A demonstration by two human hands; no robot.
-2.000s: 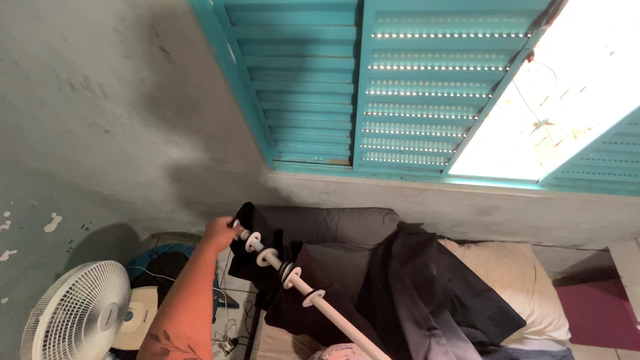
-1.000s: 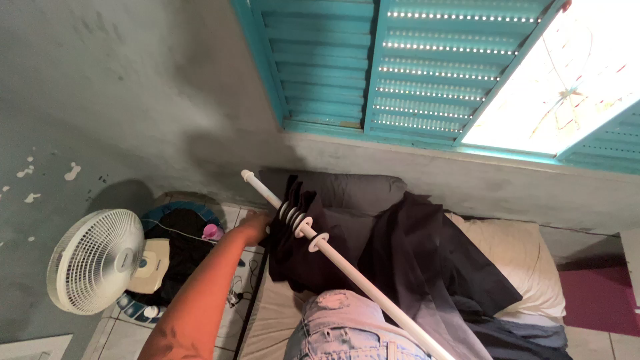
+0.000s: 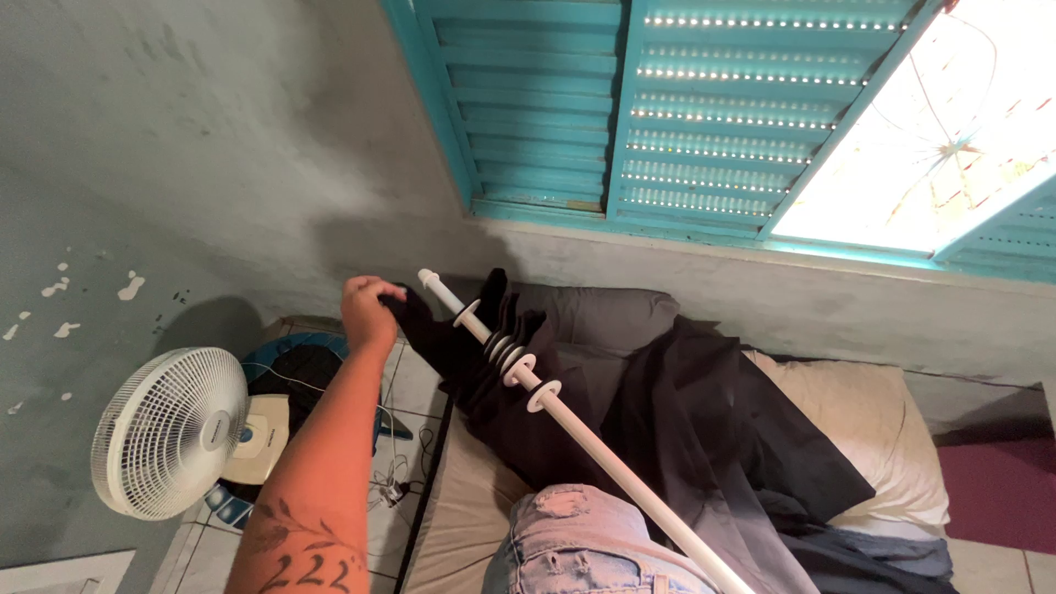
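My left hand pinches the upper corner of a black grommet curtain, left of the free end of a white curtain rod. The rod runs diagonally from the lower right through several of the curtain's rings, which are bunched near its upper end. One white ring sits closest to the rod's tip. The dark fabric hangs below and spreads over the bed. My right hand is out of view; the rod's lower end leaves the frame at the bottom.
A white fan stands at the left beside cables on the tiled floor. The bed holds a grey pillow and a beige pillow. Above is a teal shuttered window in the grey wall.
My left hand has moved from beside the bunched rings to up and left of them, drawing out the curtain's corner. Two seconds ago it was at the rod's tip.
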